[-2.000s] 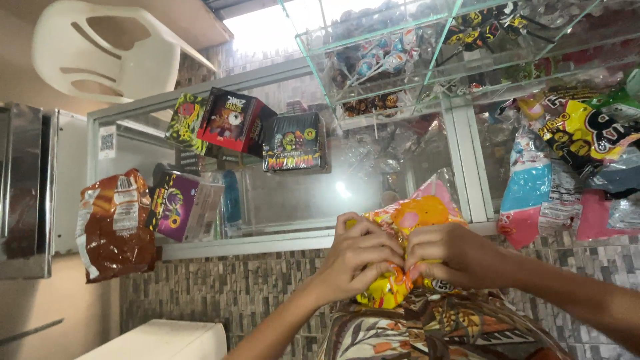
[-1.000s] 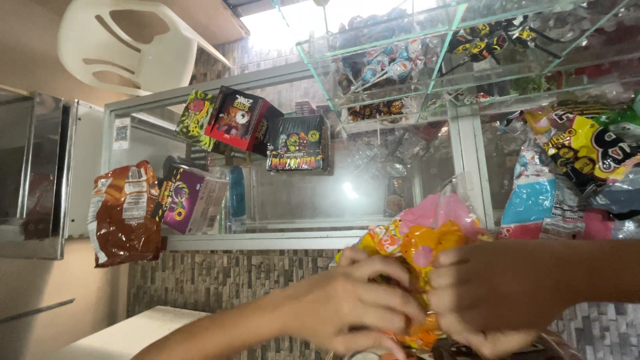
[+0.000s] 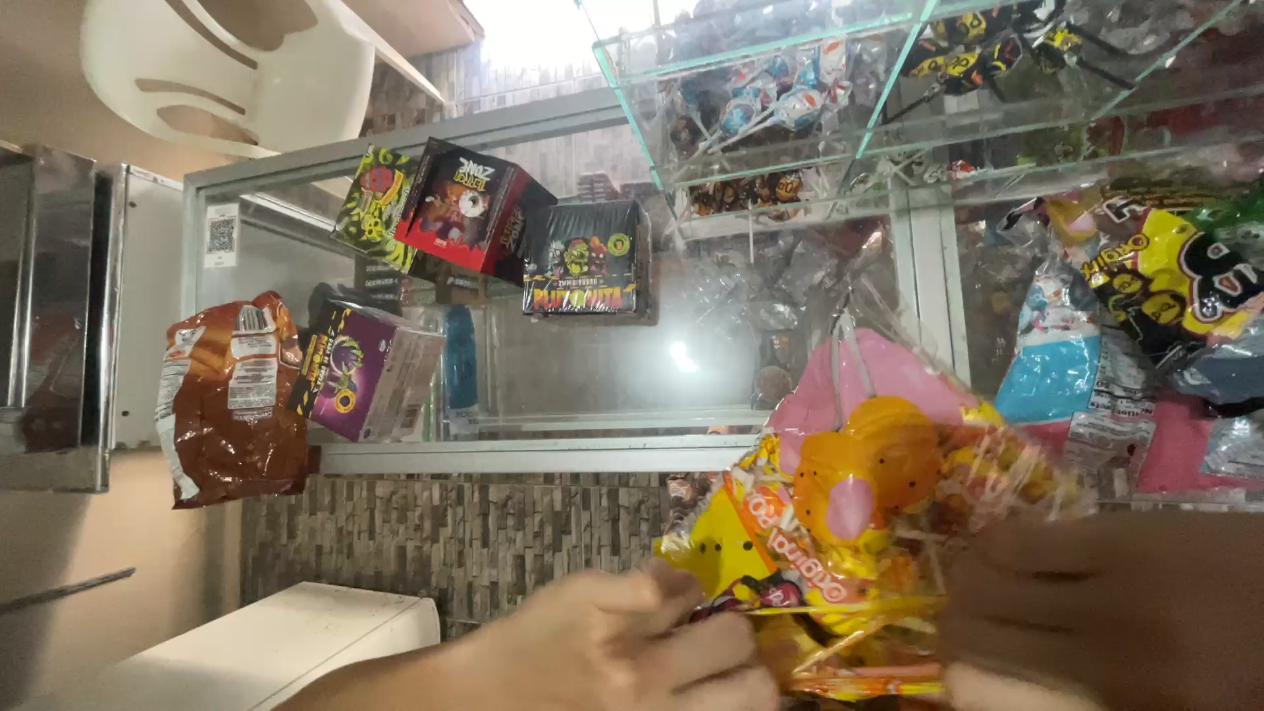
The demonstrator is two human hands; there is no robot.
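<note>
A pink, orange and yellow plastic candy bag is held up in front of me at the counter's near edge. My left hand, slightly blurred, grips its lower left side with the fingers curled in. On the bag's lower right side, my right hand is closed over the plastic, its fingertips partly hidden. Wrapped sweets show through the clear film between the two hands. Whether the bag is torn anywhere I cannot tell.
The glass display counter bears a purple box, a red and black box, a black box and a brown bag. A glass lollipop case stands behind. More candy bags lie right; a white chair is back left.
The candy bag has risen from near my lap to over the counter's near edge, with both hands still on it. The boxes on the glass have not moved.
</note>
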